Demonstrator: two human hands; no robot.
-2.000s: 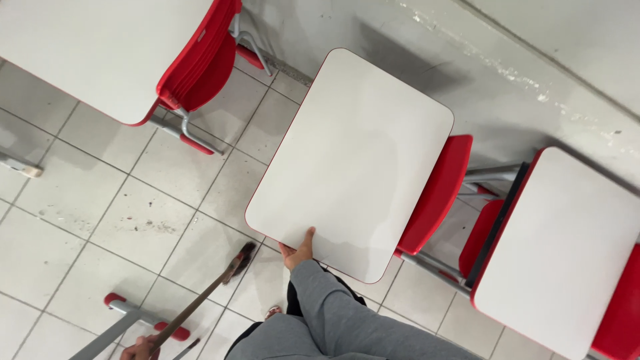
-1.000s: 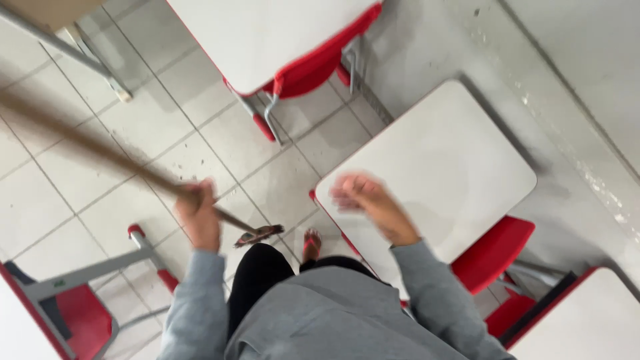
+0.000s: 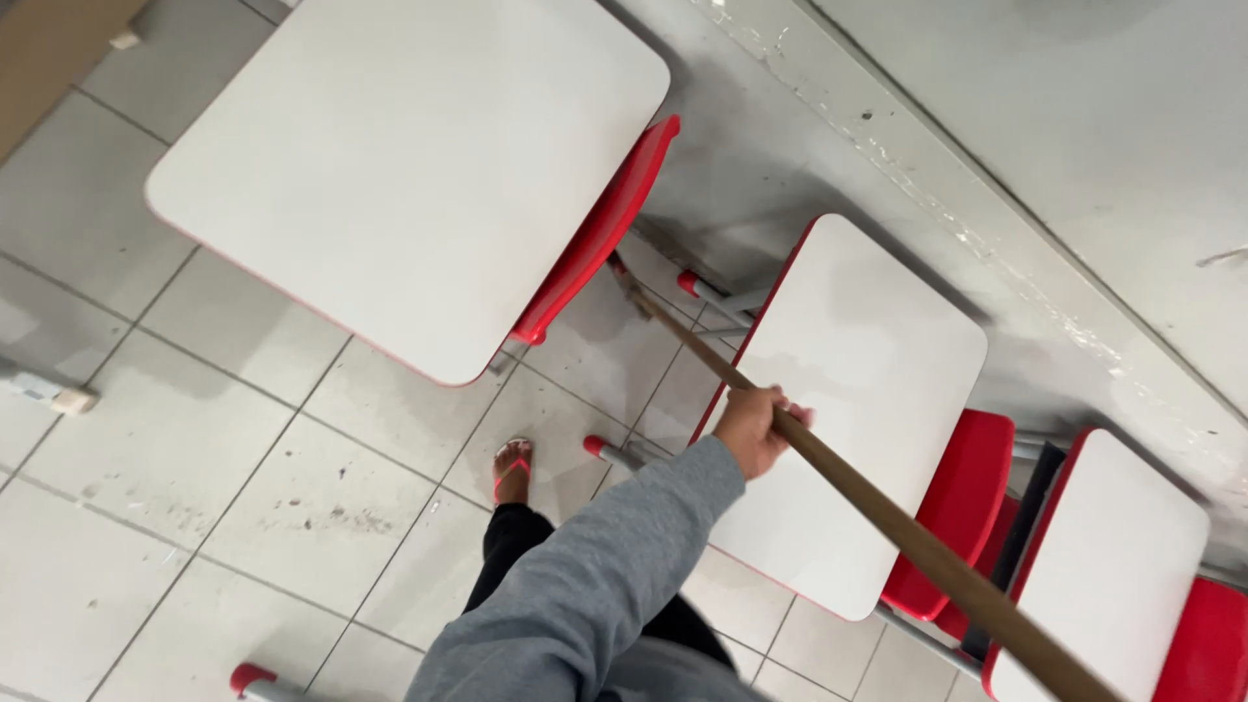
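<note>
My left hand point(image 3: 760, 432), in a grey sleeve, is closed around the wooden handle of a broom point(image 3: 868, 497), above a white desk point(image 3: 848, 361) with a red edge. From my fist the handle runs down to the right, out of view, and up to the left toward the floor. Its small dark head point(image 3: 632, 291) rests low near the wall, beside a red chair point(image 3: 609, 229), and is partly hidden by it. My right hand is out of view.
A larger-looking white desk point(image 3: 419, 175) stands at upper left. Another desk point(image 3: 1111, 565) and red chairs point(image 3: 960, 507) line the wall point(image 3: 936, 185) at right. Dark specks lie on the tiled floor point(image 3: 322, 507). A metal desk leg point(image 3: 263, 678) shows at bottom left.
My left hand and the broom have swung from the left side over to the wall side. My right hand, on the desk two seconds ago and lifted one second ago, has left the view.
</note>
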